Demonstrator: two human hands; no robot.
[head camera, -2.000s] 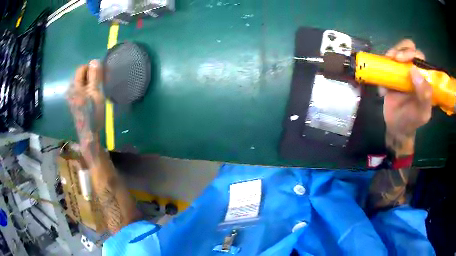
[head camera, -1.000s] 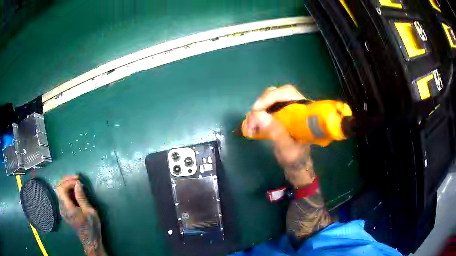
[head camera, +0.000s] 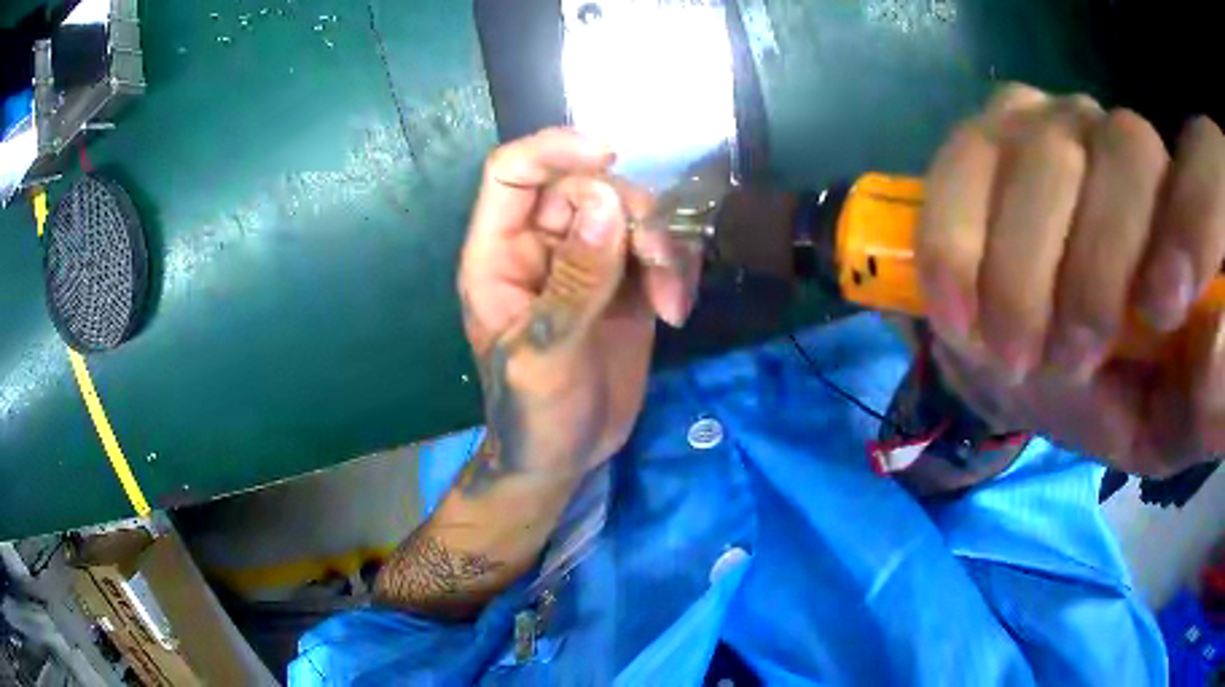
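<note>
My right hand (head camera: 1061, 255) is closed around the orange electric screwdriver (head camera: 880, 242), its dark nose and thin bit pointing left. My left hand (head camera: 564, 289) is at the bit's tip, with thumb and fingertips pinched together. Whether a screw is between them is too small to tell. Behind my hands, at the top centre, the phone unit (head camera: 652, 81) shows a bright, glaring panel. It lies on the black mat (head camera: 513, 67), which is partly cut off by the top edge. The phone's lower end is partly hidden by my fingers and the screwdriver nose.
The round dark-grey screw tray (head camera: 96, 263) stands at the left on the green bench (head camera: 309, 269), over the yellow line (head camera: 110, 436). Silvery metal blocks (head camera: 83, 81) are at the top left. A cardboard box (head camera: 148, 604) is below the bench's front edge.
My left hand has moved from beside the tray to the bit tip. My right hand has brought the screwdriver back near my body, its bit now beside my left fingertips. The view has shifted.
</note>
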